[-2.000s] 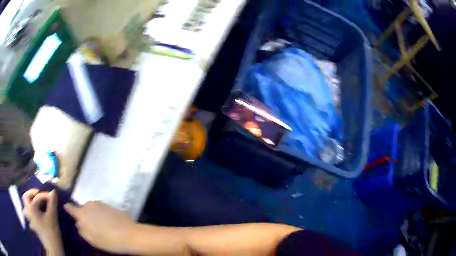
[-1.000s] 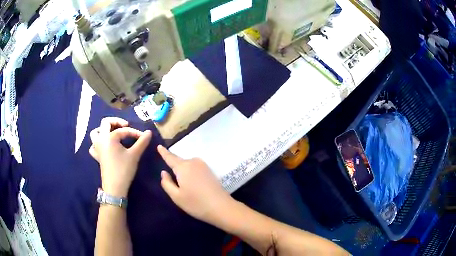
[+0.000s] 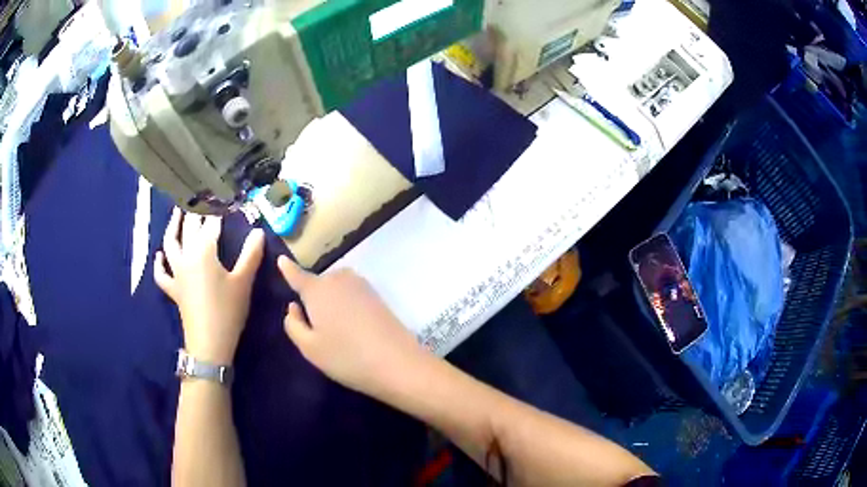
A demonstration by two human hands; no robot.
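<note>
Dark navy fabric panels (image 3: pixel 86 247) spread left of the cream-grey sewing machine head (image 3: pixel 181 105) and hang down towards the lap. My left hand (image 3: pixel 209 276), with a metal watch at the wrist, lies on the cloth just below the needle area, fingers spread and pressing flat. My right hand (image 3: pixel 337 319) rests at the cloth's right edge by the table corner, index finger extended, the other fingers curled under; whether it pinches the edge is hidden. A bright blue curved piece (image 3: pixel 287 209) sits beside the presser foot. The needle itself cannot be made out.
A small navy piece (image 3: pixel 485 143) with a white strip (image 3: pixel 425 124) lies right of the head. A blue pen (image 3: pixel 611 119) lies beside a yellow-green tool (image 3: pixel 599 126). A smartphone (image 3: pixel 670 293) leans on the edge of a dark blue basket (image 3: pixel 813 314) holding a light-blue bag (image 3: pixel 737 281).
The camera view has swung back onto the machine. My left hand's thumb and index finger have parted from a near pinch, and its fingers have spread on the cloth. My right hand stays near the edge.
</note>
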